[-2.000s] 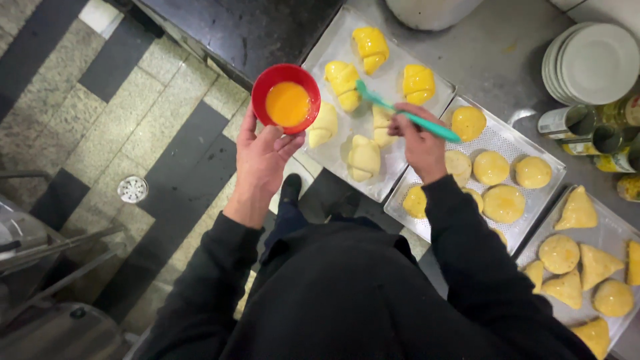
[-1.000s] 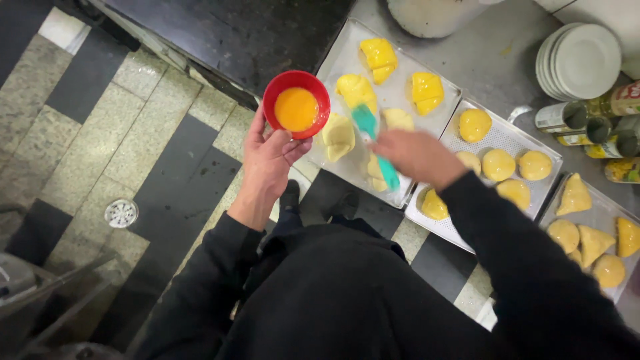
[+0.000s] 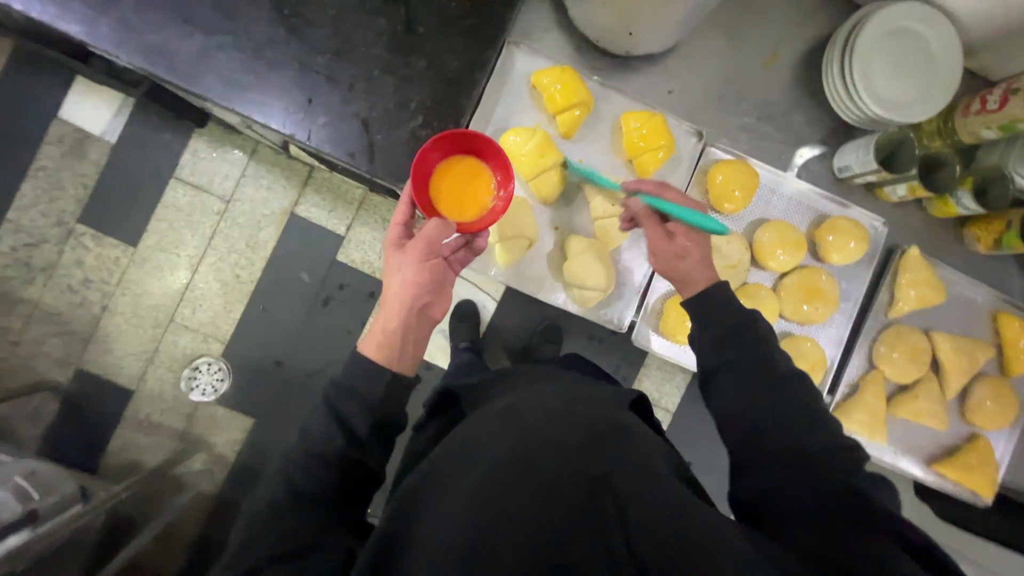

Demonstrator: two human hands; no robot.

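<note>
My left hand point(image 3: 424, 264) holds a red bowl point(image 3: 502, 180) of orange-yellow egg wash point(image 3: 462, 188) at the left edge of a metal baking tray point(image 3: 512, 76). My right hand point(image 3: 672, 236) grips a teal pastry brush point(image 3: 688, 214) over that tray, its head beside a glossy yellow dough roll point(image 3: 534, 160). Two more glossy rolls, one at the top point(image 3: 564, 100) and one at the right point(image 3: 646, 142), lie on it. Paler, duller rolls sit nearer me: one by the bowl point(image 3: 514, 232), one at the front point(image 3: 588, 272), and one partly under the brush point(image 3: 606, 212).
A perforated tray point(image 3: 868, 232) of round buns and a third tray point(image 3: 848, 360) of triangular and round pastries stand to the right. Behind them are stacked white plates point(image 3: 904, 64), opened cans point(image 3: 872, 156) and a white container point(image 3: 640, 24). A dark countertop point(image 3: 320, 72) lies left.
The roll beside the bowl has turned from pale to partly yellow since two seconds ago. My right hand has moved the brush over the tray, its head now by the middle-left glossy roll.
</note>
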